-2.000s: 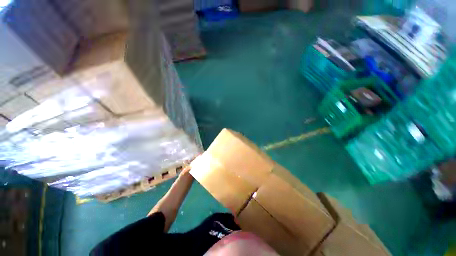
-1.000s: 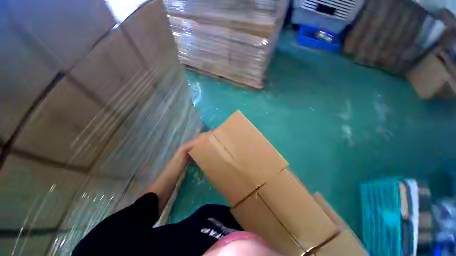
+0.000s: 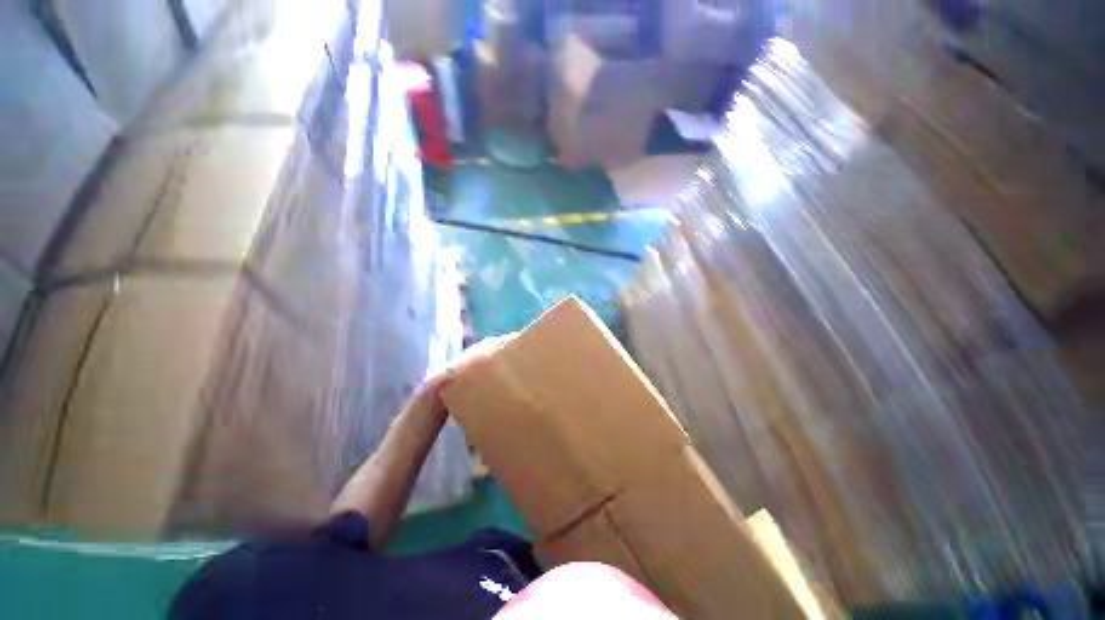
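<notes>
A row of small brown closed cartons slants from the middle of the view down to the bottom right, in front of my body. My left hand is at the far upper left end of the row, with its fingers on the end carton's edge; part of the hand is hidden behind the carton. The near end of the row is cut off by the bottom edge. My right hand is not in view.
A film-wrapped carton stack stands close on my left. Another wrapped stack stands on my right. Between them runs a strip of green floor with a dark line across it. Brown cartons and a red object are ahead, blurred.
The view has turned and moved into the gap between two wrapped stacks. The crates and open floor have left view. The cartons stay held in front of me, my left hand still at their end.
</notes>
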